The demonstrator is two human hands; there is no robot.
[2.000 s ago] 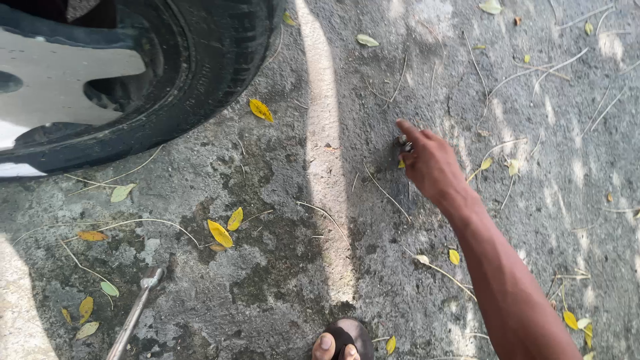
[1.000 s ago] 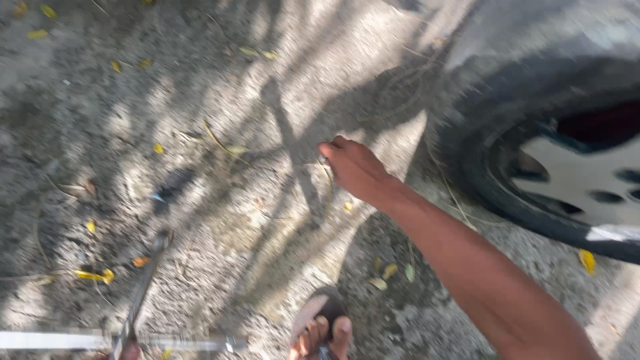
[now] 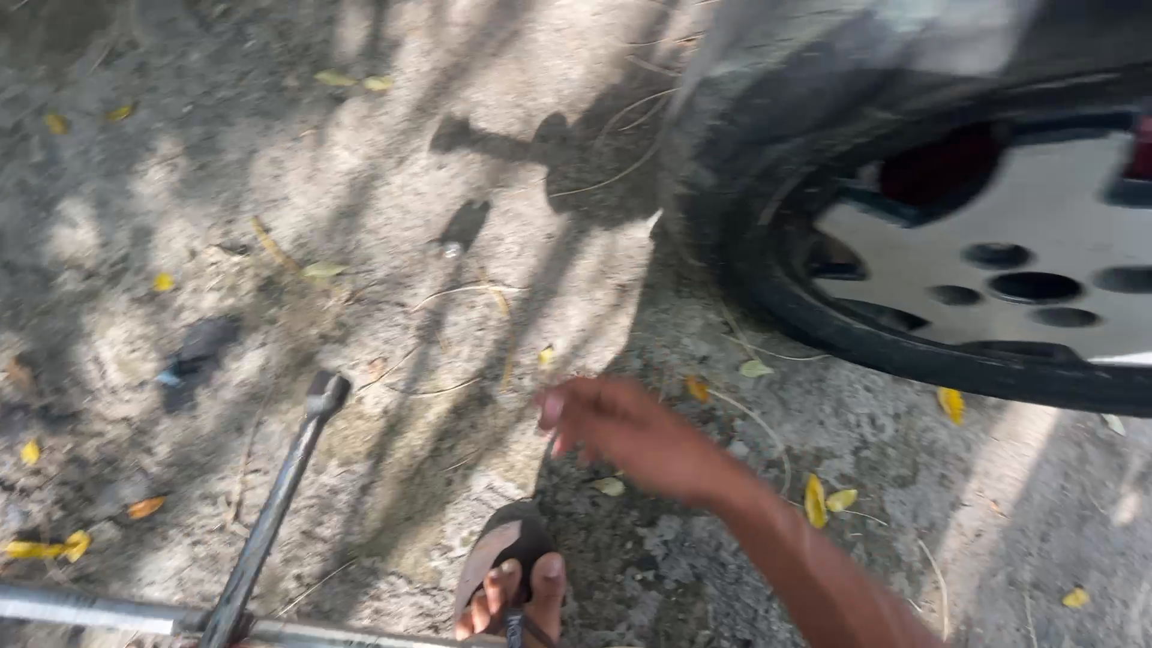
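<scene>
Over the ground near the middle, my right hand point(image 3: 621, 432) reaches in from the lower right, fingers loosely bent and apart, with nothing seen in them. At the bottom left edge only a sliver of my left hand point(image 3: 216, 643) shows, at the crossing of a metal four-way lug wrench point(image 3: 270, 513). One arm of the wrench points up with its socket end; another runs along the bottom edge. A small shiny object point(image 3: 451, 248), too blurred to name, lies on the ground beyond my right hand. To the right is a black tyre point(image 3: 765, 297) with a silver alloy rim point(image 3: 1062, 234).
My foot in a dark sandal point(image 3: 513, 558) stands at bottom centre. Rough concrete ground bears yellow leaves point(image 3: 814, 500), thin twigs and a dark scrap with a blue spot point(image 3: 193, 355) at the left. Shadows cross the ground.
The view has swung, so the wheel has gone from the left to the right. My right hand has drawn back toward my foot since a second ago, and its fingers have loosened.
</scene>
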